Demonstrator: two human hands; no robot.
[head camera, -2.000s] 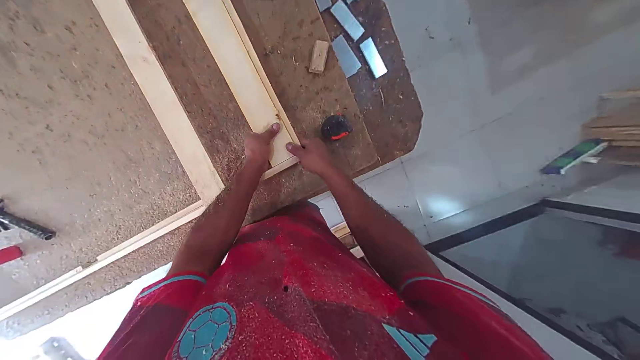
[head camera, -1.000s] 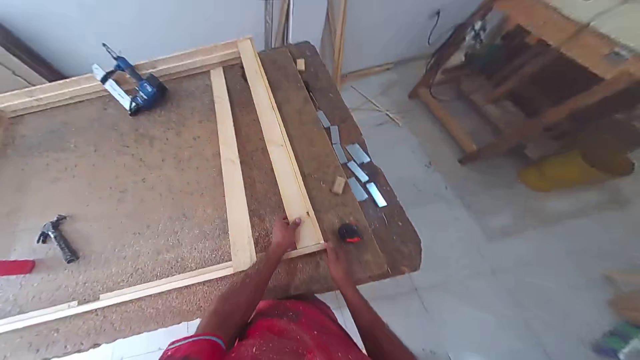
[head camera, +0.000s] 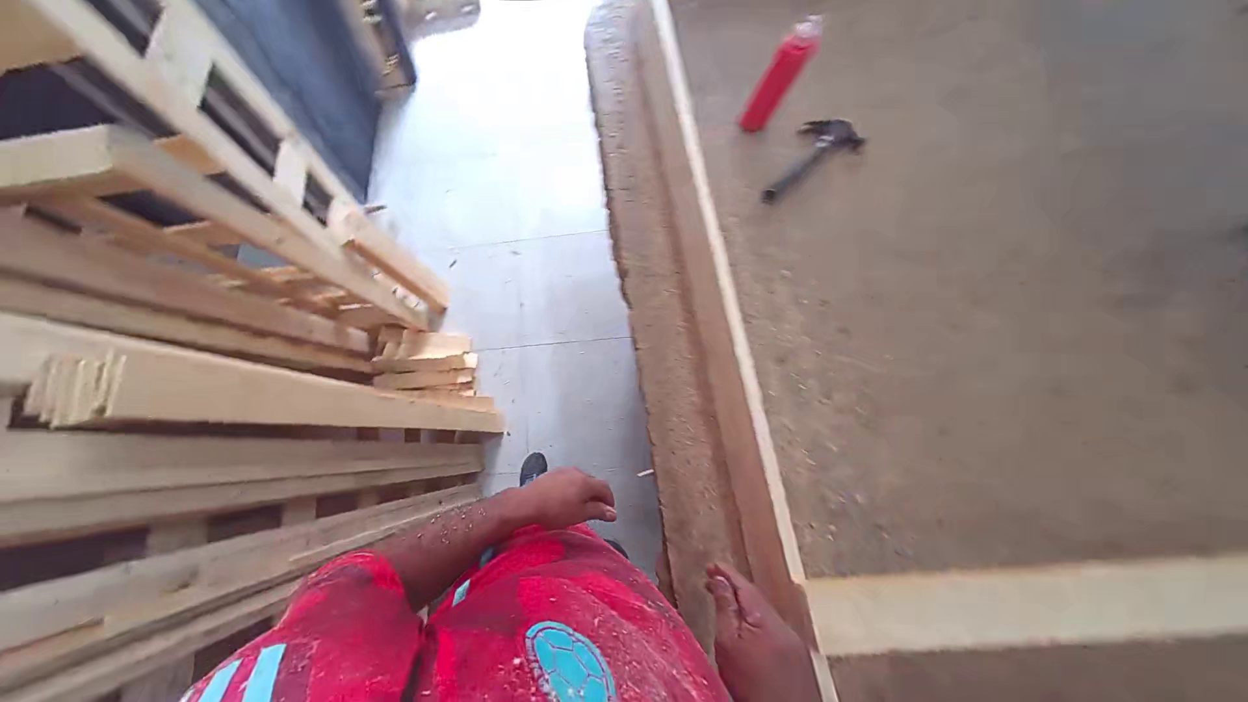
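My left hand (head camera: 567, 497) hangs over the floor in front of my red shirt, its fingers curled in and nothing seen in them. At the lower right, my right hand (head camera: 756, 629) is beside the long wooden rail (head camera: 726, 283) along the worktable's edge. Its palm side is hidden, and whether it touches or grips the rail cannot be told. A pale wooden crosspiece (head camera: 1024, 606) meets the rail to the right of that hand. Farther up on the worktable (head camera: 1004, 341) lie a claw hammer (head camera: 814, 161) and a red bottle-like object (head camera: 782, 76).
Stacked wooden boards (head camera: 292, 390) and slatted wooden frames (head camera: 229, 185) fill the left side. A strip of tiled floor (head camera: 531, 283) runs between them and the rough table edge. Sawdust is scattered over the tabletop.
Both hands have left the narrow wooden piece they were on at the table corner. My left hand now hangs over the floor. The view has swung strongly towards the hammer's side and the stacked boards.
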